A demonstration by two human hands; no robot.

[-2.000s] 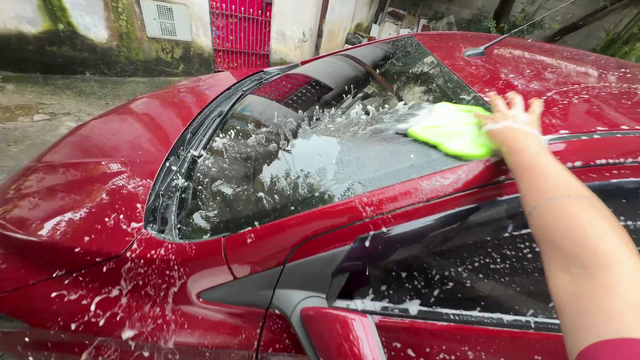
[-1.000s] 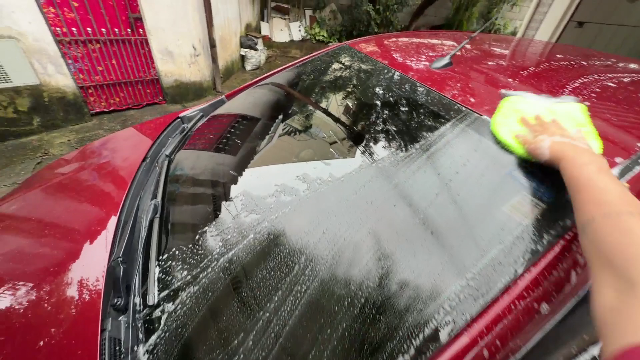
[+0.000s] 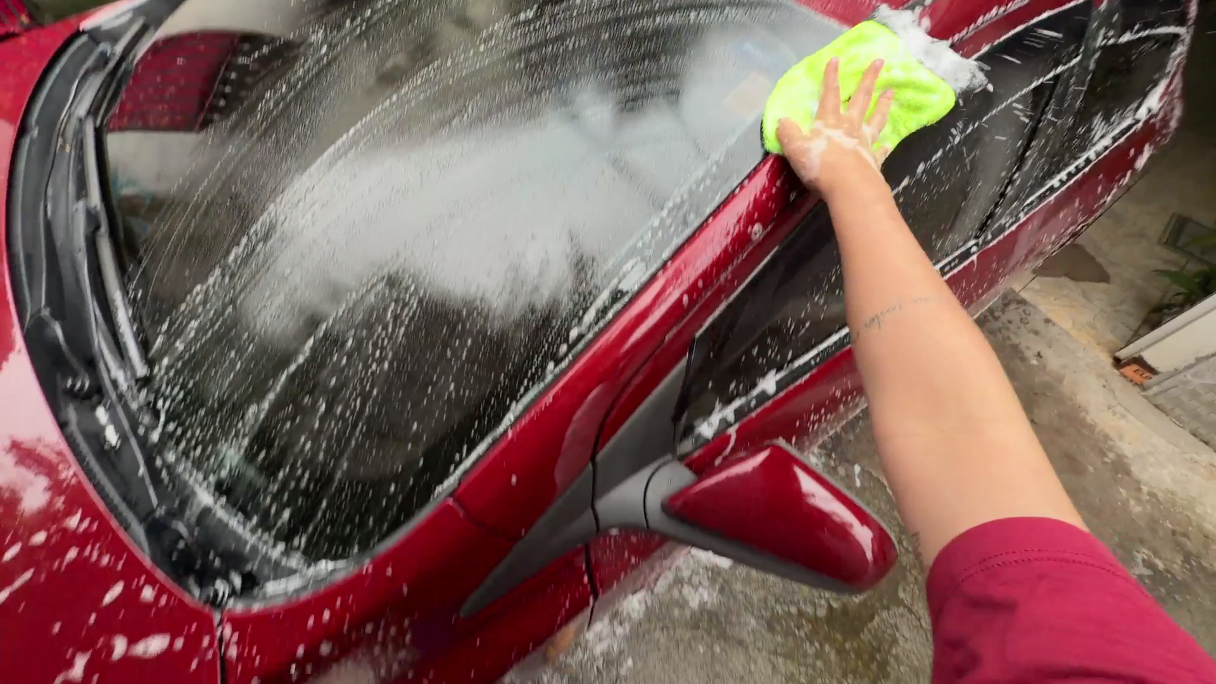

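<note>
My right hand (image 3: 841, 128) lies with spread fingers on a bright yellow-green microfiber cloth (image 3: 879, 71), its thumb at the cloth's left edge. Under them is the top of the red windshield pillar (image 3: 703, 242), where windshield and front side window meet. White suds cling to the cloth's right side and to my hand. Streaks and beads of foam cover the red car's windshield (image 3: 456, 218). Foam also lines the lower edge of the side window (image 3: 769, 318). Out of view is my left hand.
The red side mirror (image 3: 784, 518) juts out below my forearm. Black wipers and their cowl (image 3: 90, 285) run along the windshield's base. Foam spots the hood (image 3: 85, 589). Wet concrete ground (image 3: 1073, 399) lies beside the car, with a pale panel (image 3: 1178, 347) at the right.
My right hand and the cloth have moved from the roof's front edge onto the pillar by the side window. The view has turned down toward the car's side.
</note>
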